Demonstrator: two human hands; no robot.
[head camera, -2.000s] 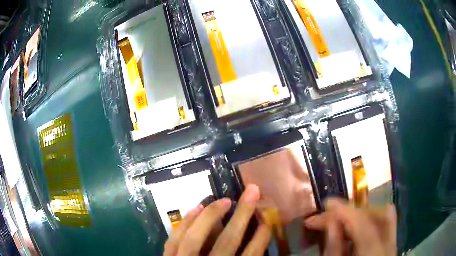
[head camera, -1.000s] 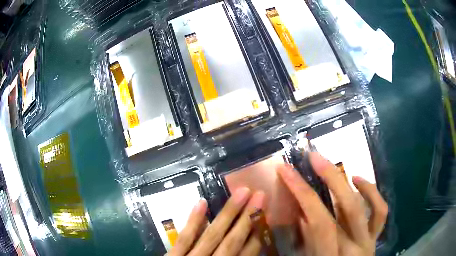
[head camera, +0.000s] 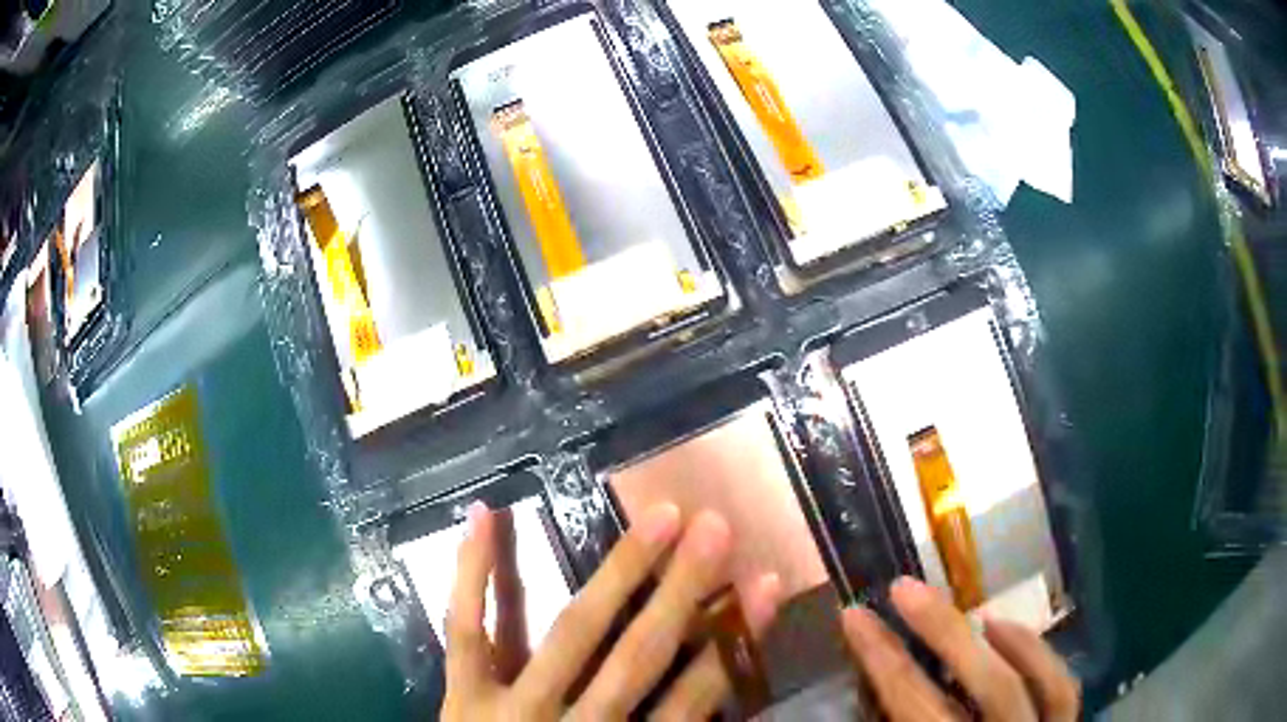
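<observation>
A pinkish-tan sheet (head camera: 734, 494) covers the upper part of the LCD module in the tray's lower middle pocket. My left hand (head camera: 607, 621) lies over its left side, fingertips on the sheet and one finger over the lower left module (head camera: 536, 564). My right hand (head camera: 967, 656) is at the bottom, fingers bent, between the middle module and the lower right module (head camera: 939, 381). An orange flex cable (head camera: 741, 656) shows partly between the hands. Both hands are cut off by the bottom edge. Whether the fingertips pinch anything is unclear.
The clear tray (head camera: 565, 430) holds three silver-backed modules in its upper row. A crumpled white piece (head camera: 1037, 127) lies beyond its right side. A yellow-olive sheet (head camera: 184, 536) lies at left on the green mat. Other modules (head camera: 85, 254) sit at far left; a yellow line (head camera: 1164, 78) runs at right.
My right hand has moved from the lower right module and the pink sheet down toward the bottom edge. The view has shifted slightly. The pink sheet still covers the middle module.
</observation>
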